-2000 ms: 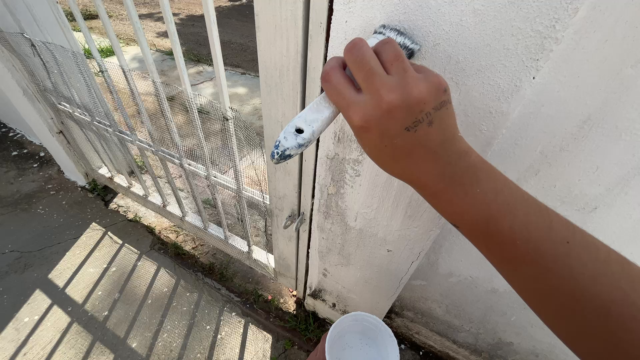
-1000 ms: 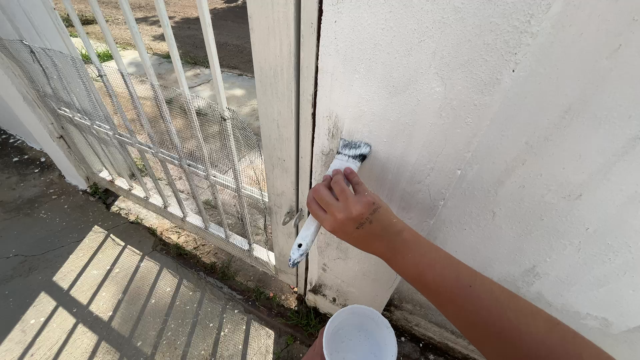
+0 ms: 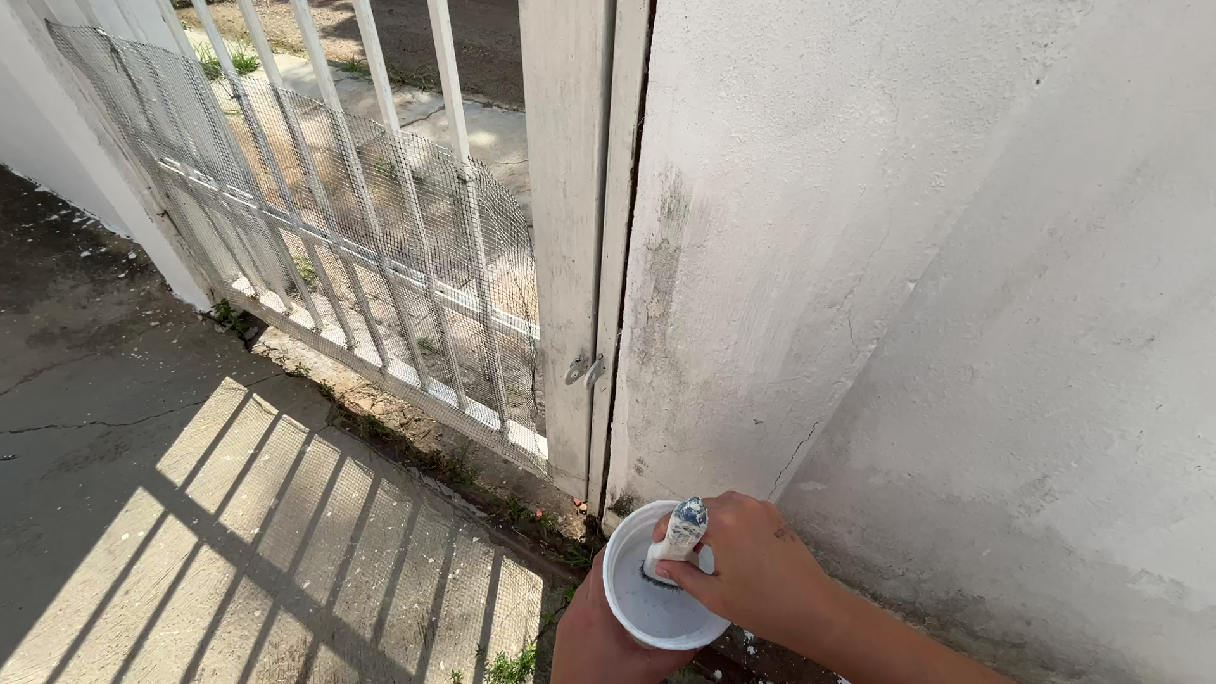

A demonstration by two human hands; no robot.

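Note:
At the bottom of the head view, my left hand (image 3: 603, 632) holds a white plastic tub (image 3: 617, 591) with pale liquid paint (image 3: 655, 613) inside. My right hand (image 3: 746, 556) grips a paintbrush (image 3: 682, 532) by its paint-smeared handle, blue at the end. The brush points down into the tub, its bristles mostly hidden in the paint. Behind the tub rises a white plastered wall pillar (image 3: 760, 237) with a grey stained, worn strip (image 3: 665, 256) along its left edge.
Left of the pillar stands a white metal gate (image 3: 565, 237) with wire mesh (image 3: 380, 228) on its lower bars and small latch tabs (image 3: 584, 370) low on the frame. Another wall face (image 3: 1064, 399) is at right. Weeds (image 3: 511, 665) grow along the cracked concrete floor (image 3: 237, 532).
My right hand has moved the paintbrush from the pillar's face down into the tub. My left hand, still around the tub, now shows more fully.

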